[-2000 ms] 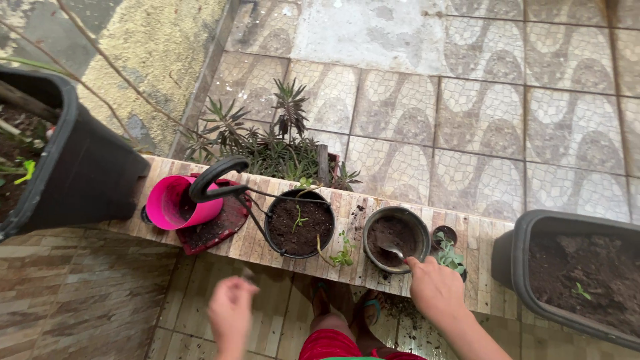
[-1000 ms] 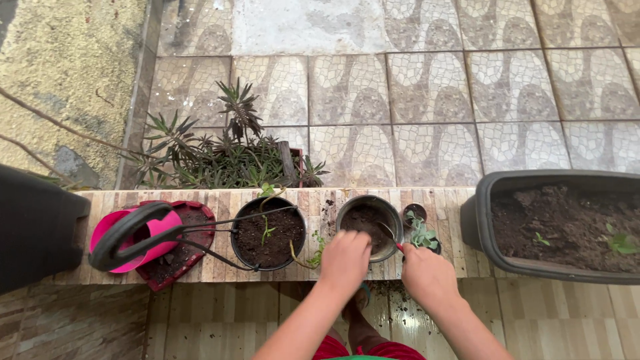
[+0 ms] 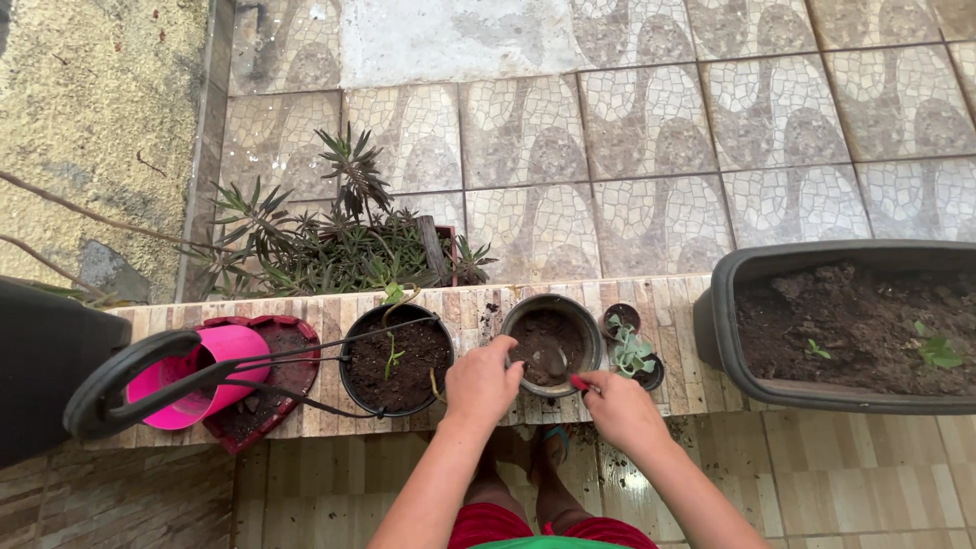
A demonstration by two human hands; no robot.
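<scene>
My right hand [image 3: 621, 404] is closed on the red handle [image 3: 579, 383] of a spoon, whose metal bowl rests on the soil inside a grey round pot [image 3: 551, 347]. At the left side of that pot is my left hand [image 3: 482, 381], its thumb and forefinger at the rim; whether it grips the rim is unclear. Left of it stands a black hanging pot [image 3: 396, 362] with soil and a small green seedling. Right of the grey pot, a pale green succulent [image 3: 631, 352] leans between two small pots, one brown [image 3: 621, 320] and one black [image 3: 650, 372].
A tiled ledge [image 3: 473, 301] carries the pots. On it at the left, a pink pot [image 3: 229, 366] lies on its side over a dark red tray [image 3: 293, 335], beside a black hook. A long planter [image 3: 720, 335] stands at the right. Leafy plants [image 3: 343, 252] grow beyond the ledge.
My left hand has come from left of the grey pot, over its soil one second ago, and is now at its left rim. My right hand stays near its lower right rim with the spoon.
</scene>
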